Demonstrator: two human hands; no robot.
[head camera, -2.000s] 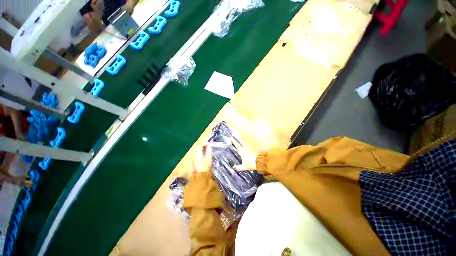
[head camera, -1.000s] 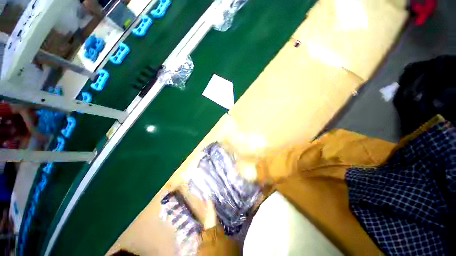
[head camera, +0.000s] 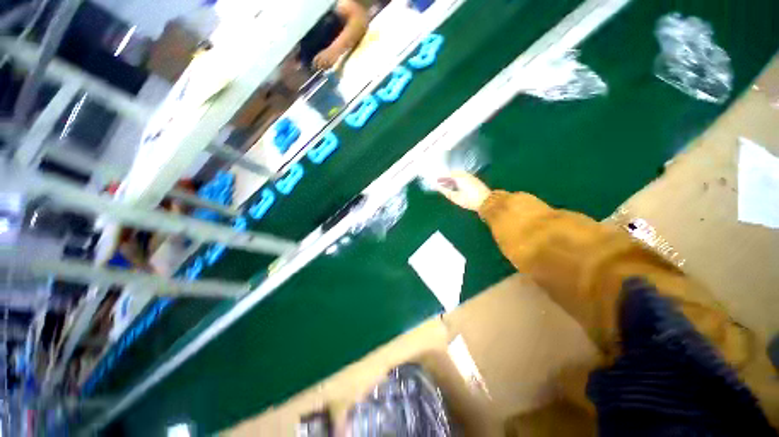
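My right hand (head camera: 463, 190), in a mustard sleeve, reaches over the green belt to the pale rail. Blurred clear film (head camera: 465, 158) is at its fingertips; I cannot tell whether the fingers grip it. A glossy clear bag with dark bagged parts (head camera: 400, 408) lies on the cardboard-covered bench, cut off by the bottom edge. A smaller dark bagged part (head camera: 316, 424) is left of it. No hand shows on them. My left hand is out of view.
Crumpled clear film lies by the rail (head camera: 389, 212), farther along it (head camera: 571, 78) and on the belt (head camera: 694, 58). A white sheet (head camera: 439, 270) lies at the belt's near side. Blue parts (head camera: 361, 111) line the far side. A person's arm (head camera: 343, 38) shows beyond.
The view has swung towards the belt. My right arm now stretches out to the rail, with new film at the hand. The bagged bundle is lower in view, and my left hand has left the picture.
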